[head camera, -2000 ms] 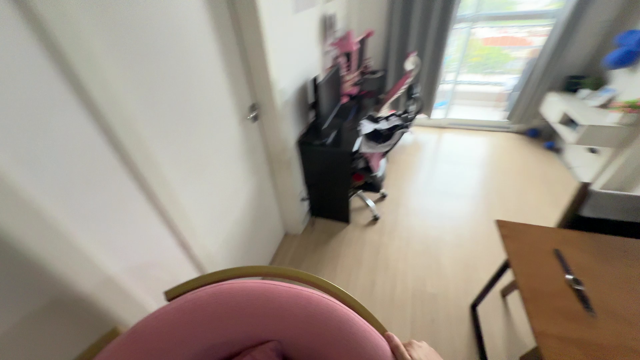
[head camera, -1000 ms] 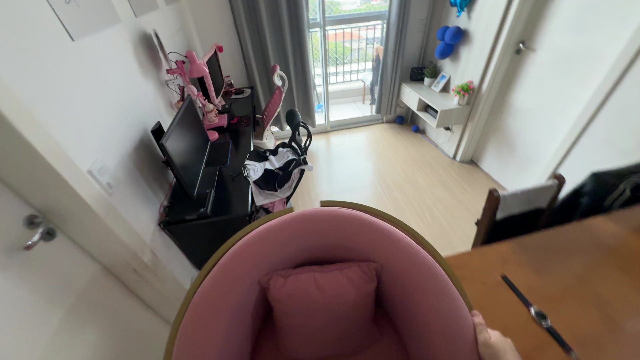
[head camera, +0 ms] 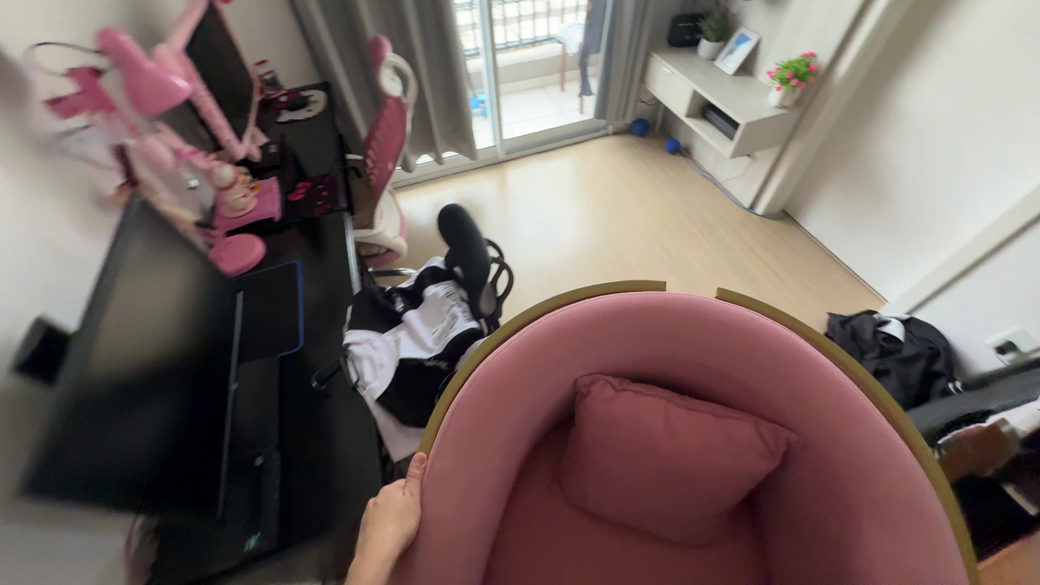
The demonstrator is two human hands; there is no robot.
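Observation:
A round pink upholstered armchair (head camera: 666, 325) with a gold metal rim fills the lower right, directly before me. A pink cushion (head camera: 674, 459) lies on its seat. My left hand (head camera: 390, 516) grips the chair's left side, thumb along the rim and the other fingers hidden behind it. My right hand is outside the view. Close to the chair's left side is an office chair (head camera: 465, 240) with black and white clothing (head camera: 422, 329) draped over it.
A black desk (head camera: 325, 422) with a monitor (head camera: 146, 366) and pink desk lamp (head camera: 142, 73) runs along the left. A pink and white chair (head camera: 388, 146) stands near the grey curtain (head camera: 398, 57). A wall shelf (head camera: 715, 89) is beyond; dark clothing (head camera: 894, 353) lies right.
The view has swung over the armchair and nearer the desk. My left hand now shows on the chair's left side; the hand at its right edge earlier is out of view.

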